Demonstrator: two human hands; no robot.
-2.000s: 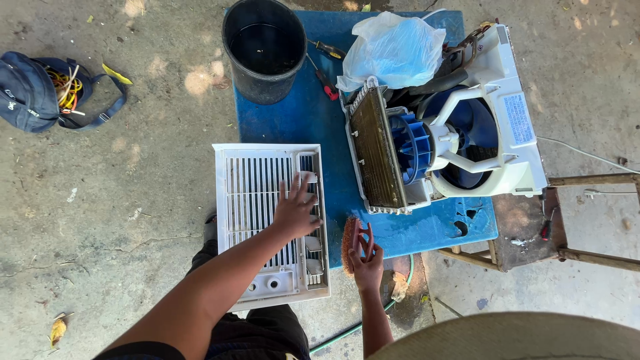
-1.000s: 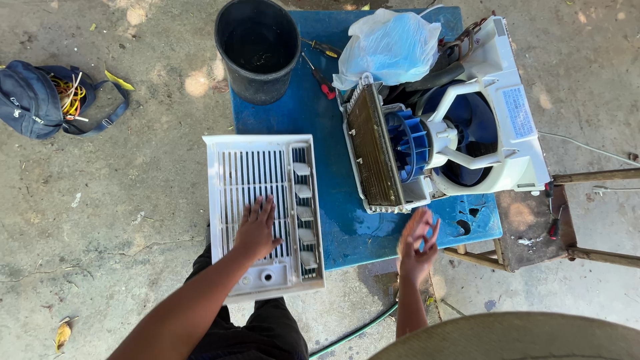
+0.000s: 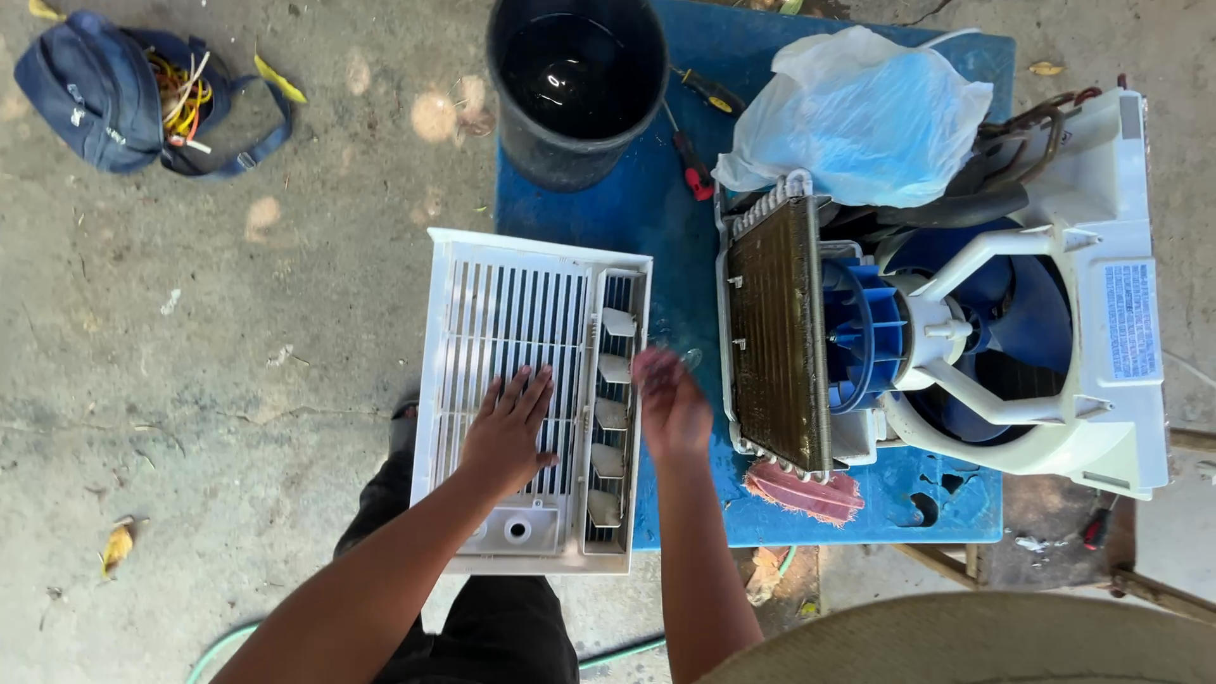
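Note:
The white plastic front grille of an air conditioner [image 3: 518, 323] lies partly over the blue table's left edge, its louvre vanes on the right side. My left hand [image 3: 509, 427] rests flat on its slats, fingers spread. My right hand [image 3: 673, 408] is just right of the grille, blurred, with a small reddish-brown thing at its fingertips that is too blurred to name. A pink scrub brush [image 3: 806, 491] lies on the table below the finned coil [image 3: 774, 332] of the opened air conditioner, whose blue blower wheel [image 3: 860, 335] shows beside the coil.
A black bucket [image 3: 577, 142] holding dark liquid stands at the table's back left. Two screwdrivers [image 3: 693, 166] [image 3: 712, 92] lie beside it. A plastic bag [image 3: 855, 114] sits against the unit. On the concrete are a blue bag with wires [image 3: 100, 90] and a green hose [image 3: 622, 654].
The brush, in my right hand two seconds ago, now lies on the table below the coil. My right hand has moved left to the grille's right edge.

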